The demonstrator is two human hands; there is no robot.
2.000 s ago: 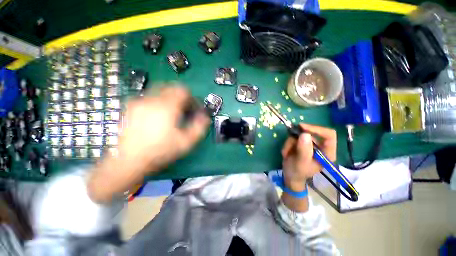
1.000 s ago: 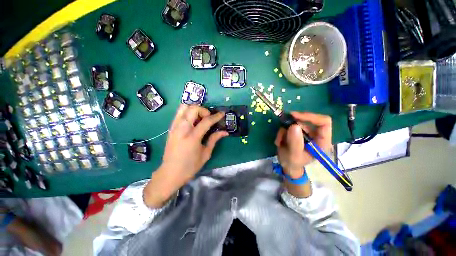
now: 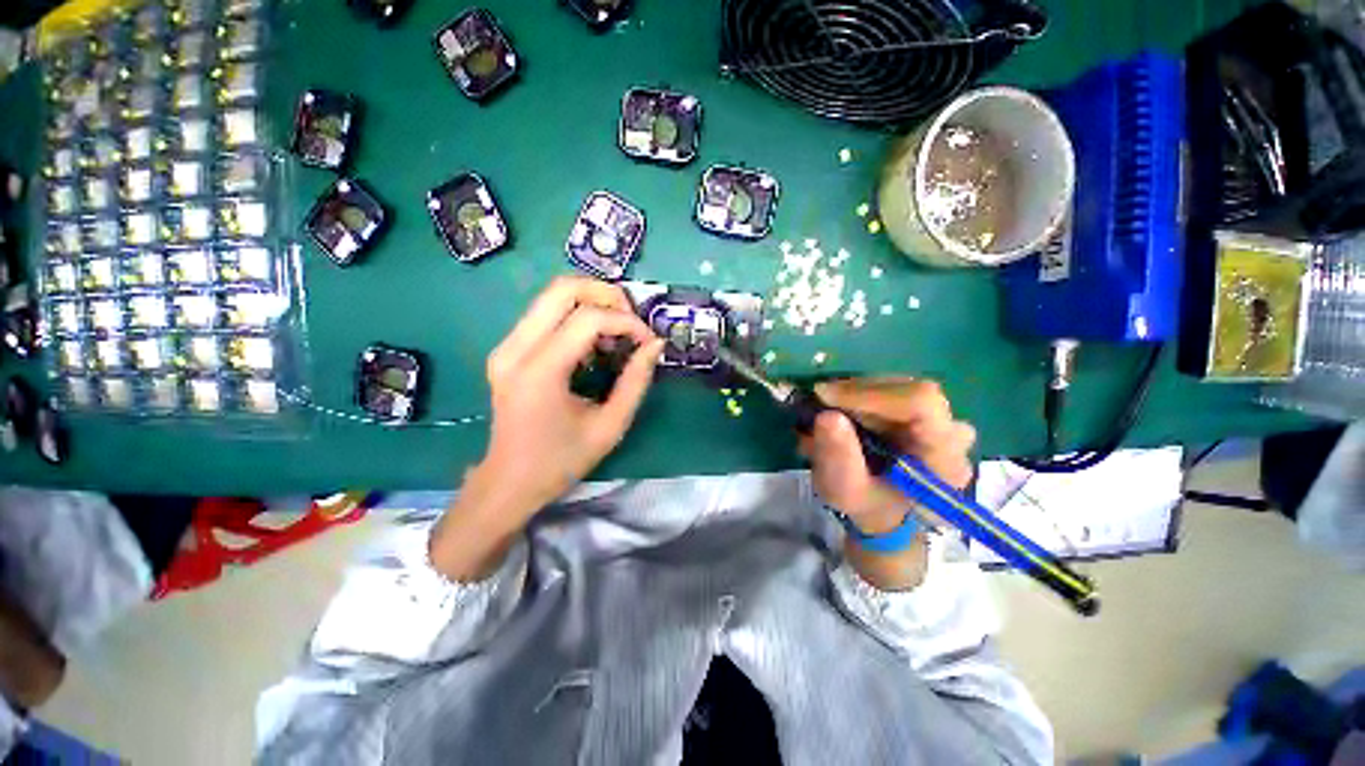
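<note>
A watch housing [image 3: 690,335] sits in the dark holding fixture [image 3: 743,317] in front of me. My right hand [image 3: 883,449] grips the blue soldering iron [image 3: 973,519] like a pen; its metal tip reaches the housing's right side. My left hand [image 3: 566,386] is at the housing's left edge, thumb and forefinger pinched together. A thin solder wire [image 3: 392,421] trails from my left hand across the mat to the left; its end at the fingertips is too small to make out.
Several housings [image 3: 660,126] lie around the mat. The blister tray [image 3: 157,310] is at left. Pale small pieces [image 3: 816,289] lie right of the fixture. Beyond are the black fan [image 3: 861,53], waste cup [image 3: 979,178], blue soldering station [image 3: 1105,210] and yellow sponge [image 3: 1254,307].
The iron's tip has moved left from the pale pieces to the housing in the fixture. My left hand came to the fixture from the left earlier and stays there. The camera view has shifted.
</note>
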